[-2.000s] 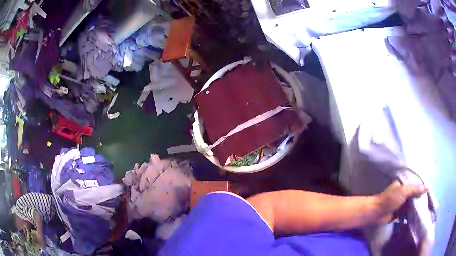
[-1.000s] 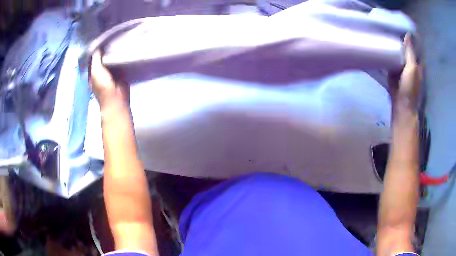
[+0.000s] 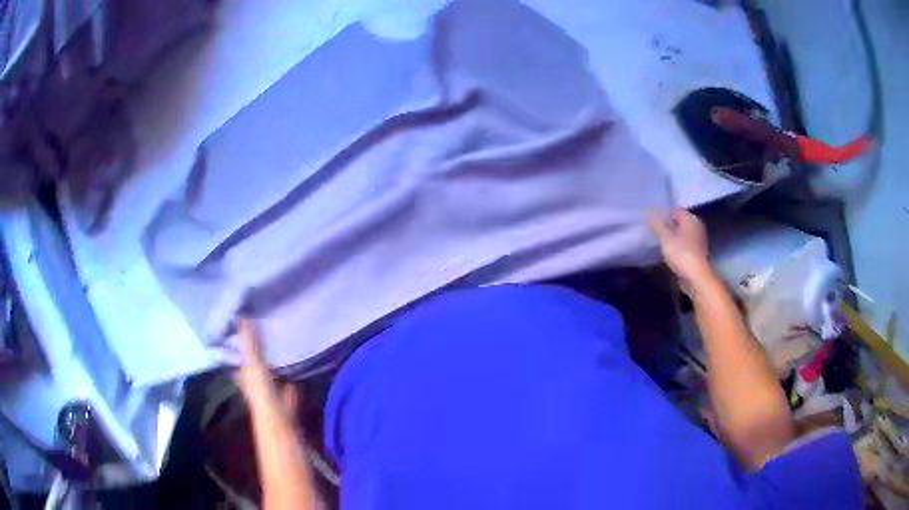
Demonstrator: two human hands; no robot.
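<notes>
A mauve-grey garment piece [image 3: 399, 209] lies spread over the white ironing table [image 3: 658, 60], with long raised folds across it. Its near edge hangs at the table's front edge. My left hand [image 3: 246, 349] holds its near left corner. My right hand [image 3: 682, 239] grips its near right corner, fingers closed on the cloth. The iron [image 3: 733, 129], with a dark plate and dark red handle, stands at the table's right end, apart from my right hand.
An orange-red cord sleeve [image 3: 835, 150] runs from the iron to the right. Crumpled darker mauve cloth [image 3: 100, 100] lies at the far left. Pale cloth and scraps [image 3: 797, 289] lie below the table at right. A dark object [image 3: 75, 428] is at lower left.
The garment piece, held raised and stretched between both hands a second ago, now lies on the table. Both hands have come down to its near edge. The iron is now in full view.
</notes>
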